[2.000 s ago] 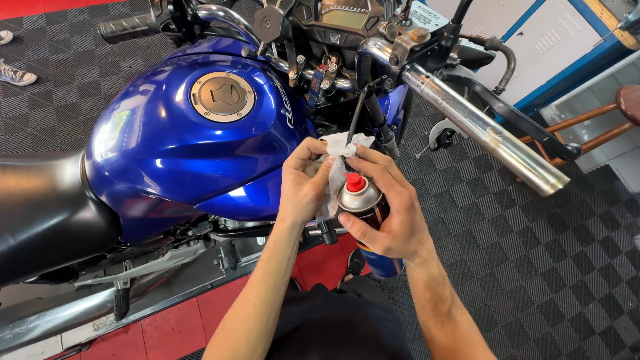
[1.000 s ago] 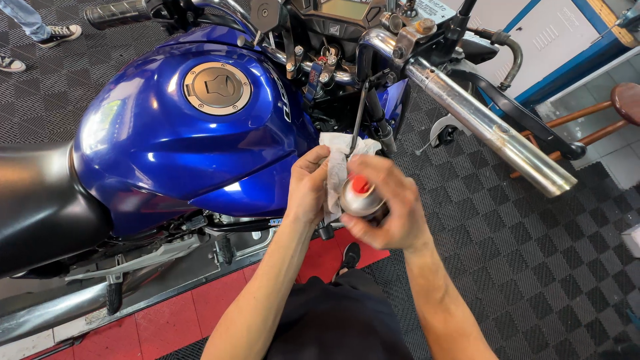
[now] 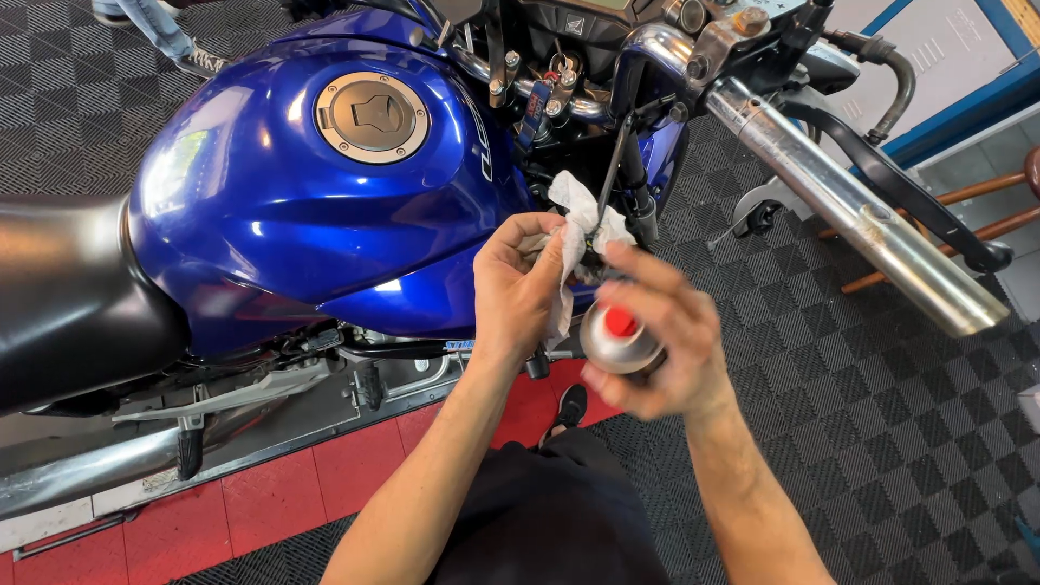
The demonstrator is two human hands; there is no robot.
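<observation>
My left hand (image 3: 520, 284) pinches a crumpled white cloth or paper towel (image 3: 575, 207) around the lower end of a black cable (image 3: 615, 166), which hangs from the handlebar area. In my right hand (image 3: 678, 341), blurred, is an aerosol can (image 3: 609, 349) with a red cap, its top toward the camera; its fingertips are close to the towel. Both hands are beside the blue fuel tank (image 3: 284, 187) of a motorcycle, below the bare metal handlebar end (image 3: 869, 215). The cable's tip is hidden in the towel.
A black lever (image 3: 902, 179) runs alongside the bare bar. The motorcycle's black seat (image 3: 81, 301) is at the left, above a red floor edge (image 3: 276, 496). A wooden stool (image 3: 967, 203) is at the right. Another person's leg and shoe (image 3: 199, 58) show at the upper left.
The right hand and can have shifted slightly away from the towel to the lower right. The other person's leg shows more at the upper left. The view has moved somewhat.
</observation>
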